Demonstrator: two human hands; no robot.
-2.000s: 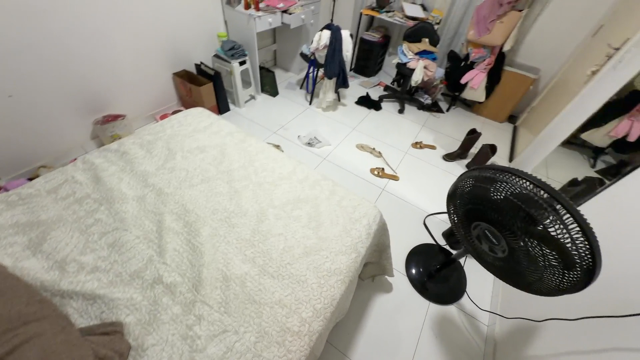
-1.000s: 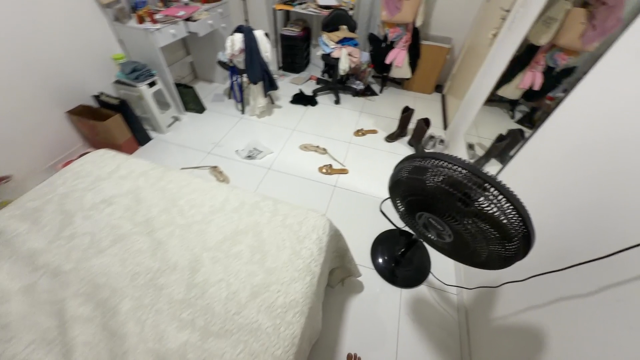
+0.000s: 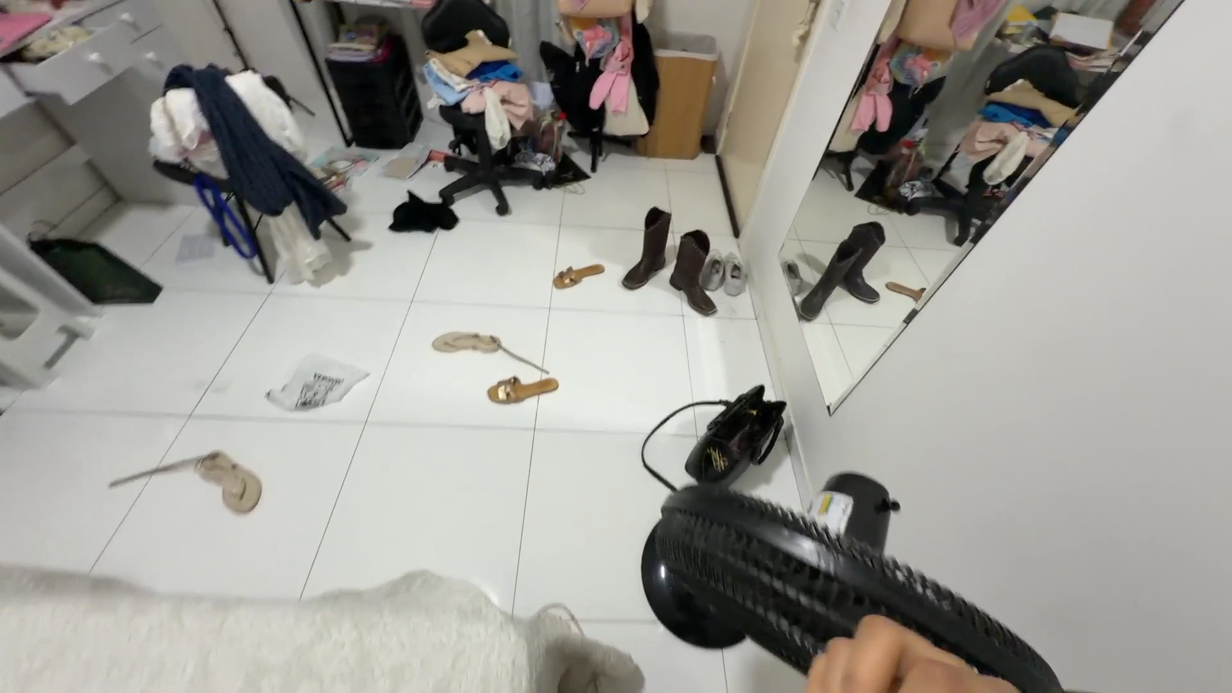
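Note:
At the bottom right edge, my right hand [image 3: 900, 659] has its fingers curled on the round guard of a black pedestal fan [image 3: 828, 568]; the rest of the hand is cut off by the frame. The fan's round base rests on the white tile floor, partly hidden behind the guard. A black handbag [image 3: 736, 443] with a strap lies just beyond the fan, close to the wall. My left hand is out of view. The bed's pale textured cover [image 3: 269, 640] fills the lower left.
Beige sandals [image 3: 231, 481], tan slides [image 3: 525, 389] and a plastic bag [image 3: 318, 383] lie on the floor. Dark boots [image 3: 691, 274] stand near a wall mirror [image 3: 866, 241]. Farther back are a clothes-laden chair [image 3: 231, 144] and an office chair [image 3: 491, 178] piled with clothes.
My right hand has come into view on the fan guard. The view has moved forward, past much of the bed, and the handbag behind the fan now shows.

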